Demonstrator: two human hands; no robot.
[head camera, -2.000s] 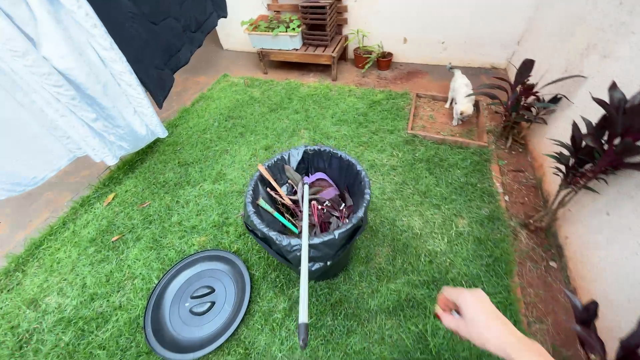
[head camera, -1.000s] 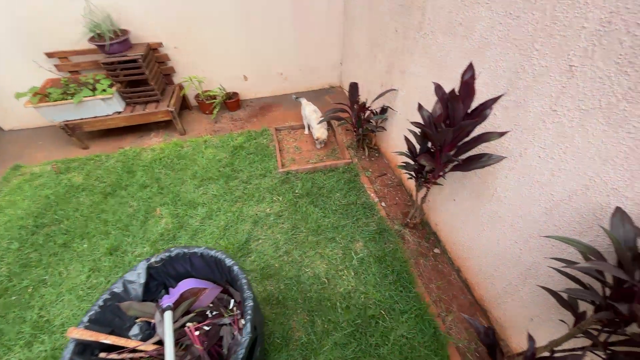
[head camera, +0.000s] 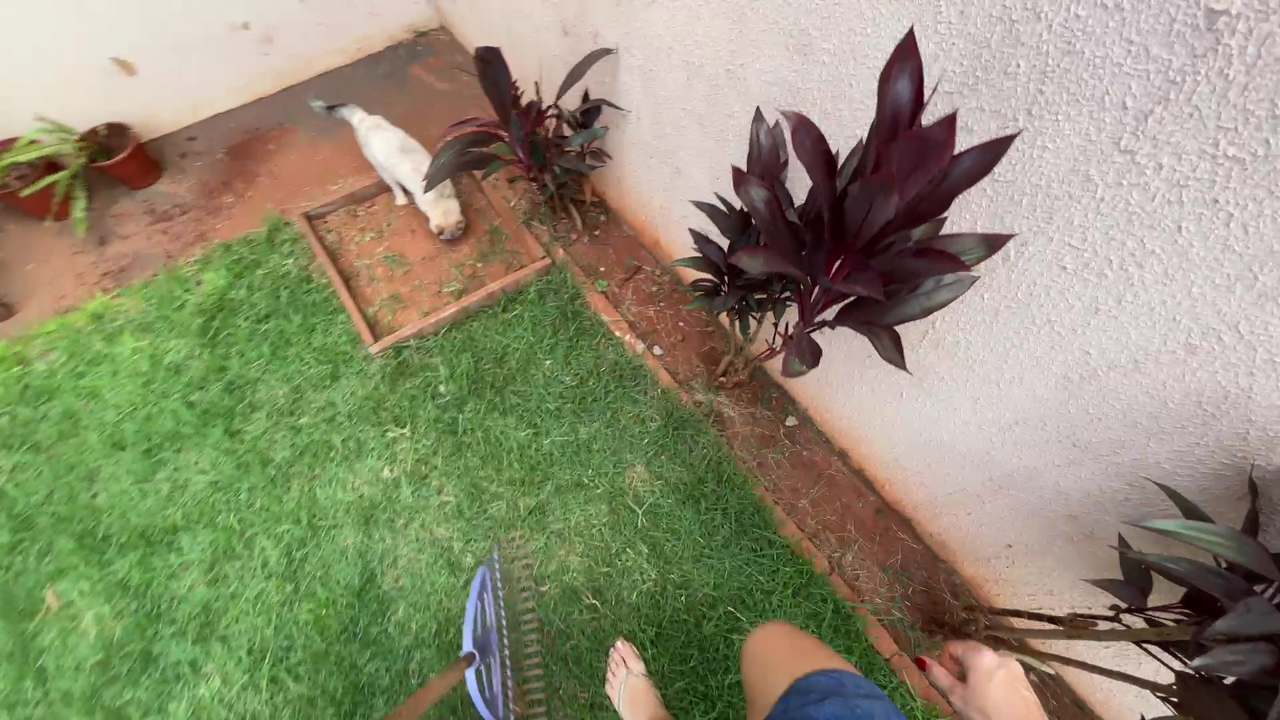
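Note:
My right hand (head camera: 980, 682) is at the bottom right edge, fingers curled, beside the bare stems of a dark-leaved cordyline (head camera: 1225, 600); whether it grips a stem or anything else cannot be made out. My left hand is out of view. A purple plastic rake head (head camera: 487, 640) with a wooden handle (head camera: 432, 688) stands on the grass at the bottom centre, tines facing right. My bare knee and sandalled foot (head camera: 630, 685) are between the rake and my right hand.
A cat (head camera: 395, 160) sniffs the soil in a wood-framed square bed (head camera: 450, 310). A narrow soil bed (head camera: 800, 470) with a brick edge and purple cordylines (head camera: 850, 220) runs along the textured wall (head camera: 1130, 330). Potted plants (head camera: 125, 158) stand at the far left.
The view has swung right and down; the black-lined bin has left it. The rake head, knee and foot have come into view. My right hand, seen over the grass two seconds ago, is now by the stems.

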